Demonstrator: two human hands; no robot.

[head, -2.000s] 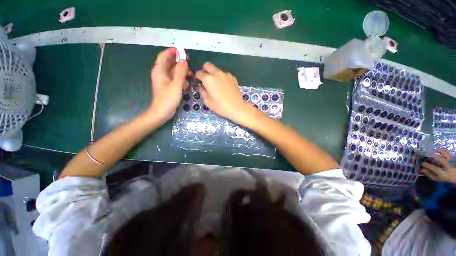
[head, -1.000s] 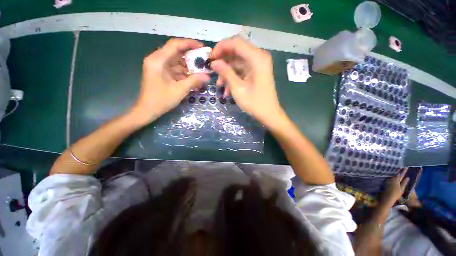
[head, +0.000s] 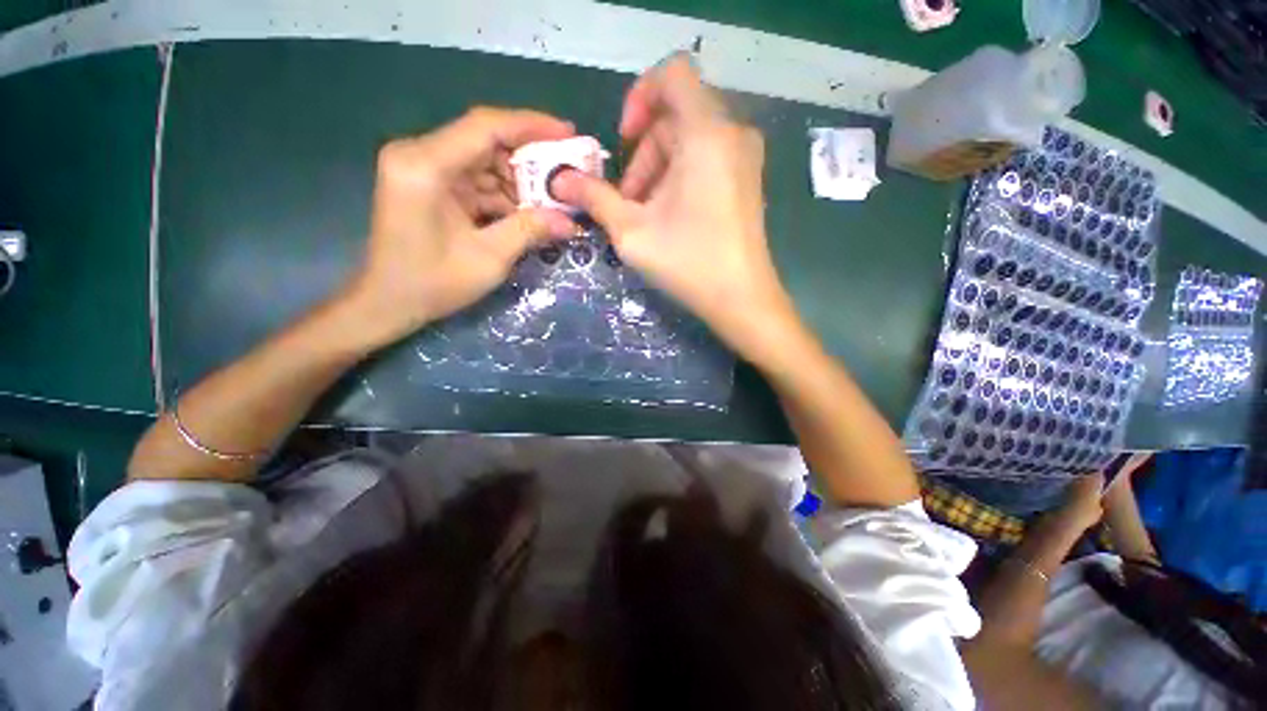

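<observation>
My left hand (head: 452,215) holds a pale pink square housing (head: 539,167) between thumb and fingers above the bench. My right hand (head: 681,195) has its thumb pressed on the housing's dark round centre, and its other fingers are raised, apart and blurred. Whether a lens is under the thumb is hidden. A clear blister tray (head: 570,354) lies on the bench below the hands. A few dark discs show near its far edge, partly covered by my hands, and the near pockets look clear.
A small white square (head: 842,163) lies beside a translucent bottle (head: 973,111) with its lid open. A larger stack of blister trays (head: 1042,313) lies to the right, with another tray (head: 1212,340) beyond. Housings (head: 1159,113) sit on the green belt. A neighbour's hands (head: 1105,507) show at lower right.
The housing came up from a side-on hold to face me. My right hand left the tray for the housing, and its thumb now presses the centre. The view has shifted right.
</observation>
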